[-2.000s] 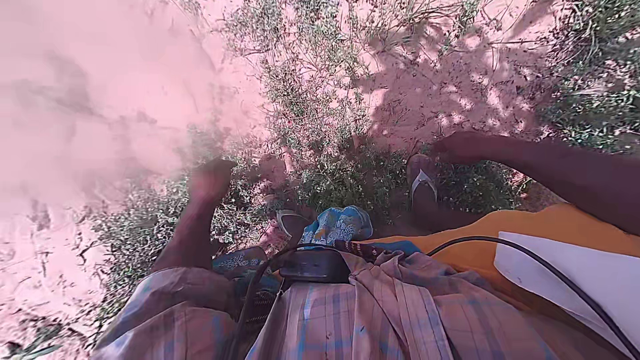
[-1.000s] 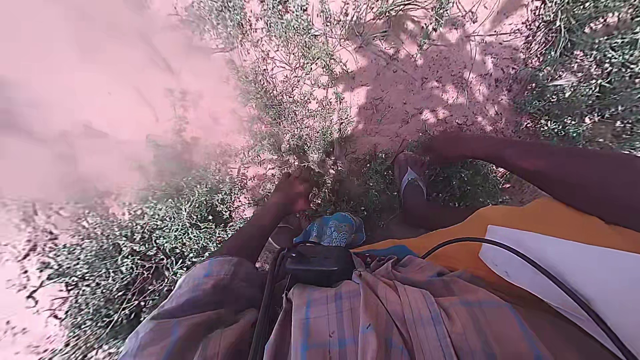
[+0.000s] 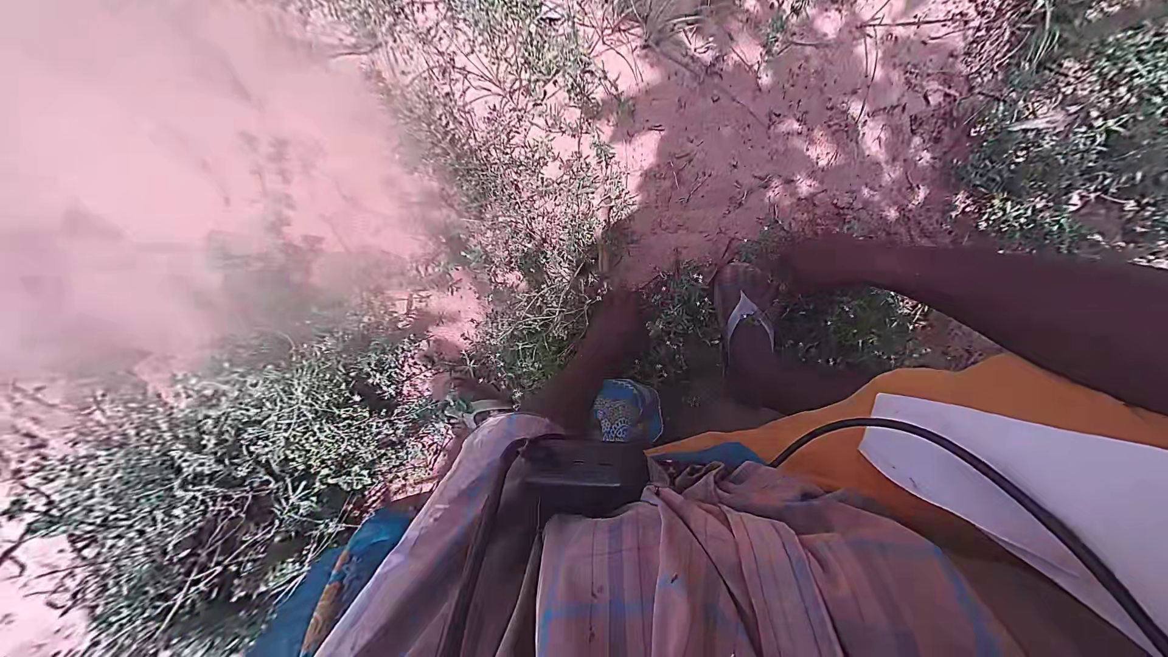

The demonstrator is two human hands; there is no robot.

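Note:
Low leafy plants [image 3: 566, 301] grow from the reddish soil around both hands. My left hand [image 3: 620, 306] is reaching down among them near the middle of the view, dark and blurred; its fingers and anything in them cannot be made out. On the other side of a small gap, my right hand [image 3: 785, 265] is low beside a foot in a thong sandal [image 3: 748, 315], and its fingers are lost in shade. A thin stem or stick [image 3: 603, 237] stands just beyond my left hand. Blue patterned cloth [image 3: 628, 411] shows below that hand.
A dense bush [image 3: 246, 456] spreads at the left, and more shrubs [image 3: 1077, 137] stand at the right. Another sandal strap [image 3: 484, 411] shows by the sleeve. A black device [image 3: 589, 474] with a cable lies against the checked clothing. Orange cloth [image 3: 985, 401] and a white sheet [image 3: 1022, 474] are at the right.
My left hand has moved from the left toward the middle, closer to my right hand. The right hand stays low by the sandaled foot.

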